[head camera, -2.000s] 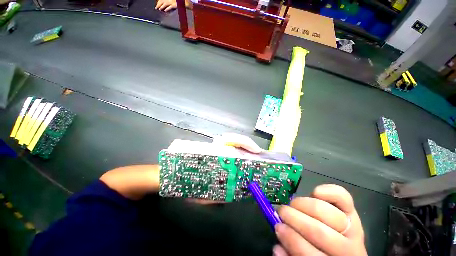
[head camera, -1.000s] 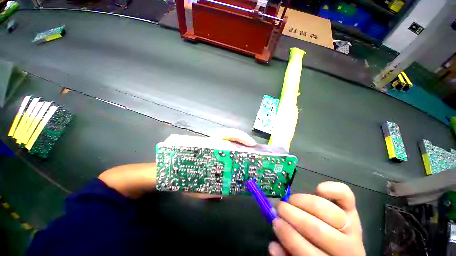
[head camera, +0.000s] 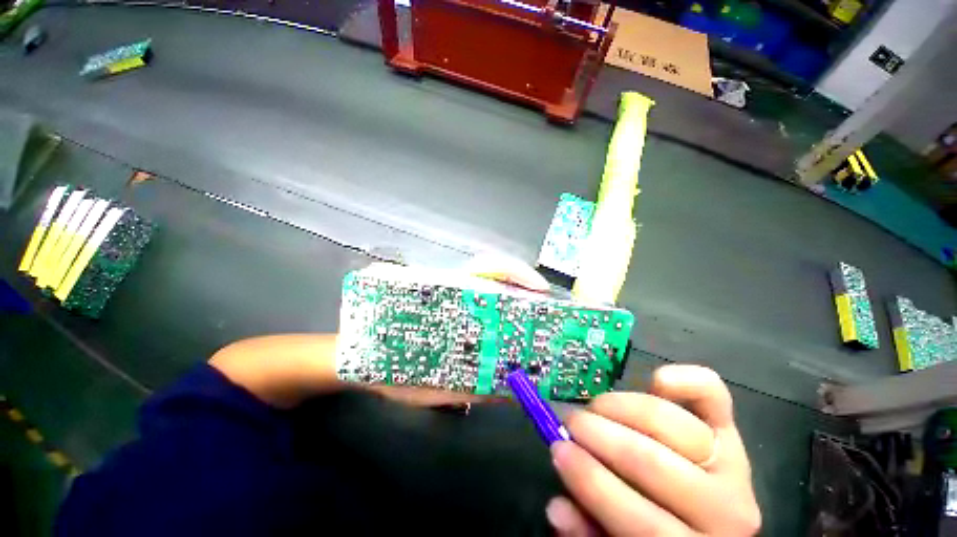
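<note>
A green circuit board (head camera: 415, 341) faces me with its underside, dotted with silver solder joints and crossed by a paler green strip. My left hand (head camera: 281, 367) holds it from behind; most of its fingers are hidden by the board. My right hand (head camera: 656, 451) holds a purple marker pen (head camera: 537, 407) between thumb and fingers. The pen's upper end is at the lower middle of the board, just right of the pale strip. Whether it touches the surface cannot be told.
On the dark green belt (head camera: 441, 157), a yellow-green bar (head camera: 619, 189) lies beside a board (head camera: 567, 233). Several boards stand in a row (head camera: 79, 246) at left. Single boards lie at upper left (head camera: 118, 59) and right (head camera: 855, 304). A red-brown rack (head camera: 493, 58) stands opposite.
The board in my left hand has moved slightly up in view, and my right hand with the pen has shifted slightly left. The single board at right has moved further right.
</note>
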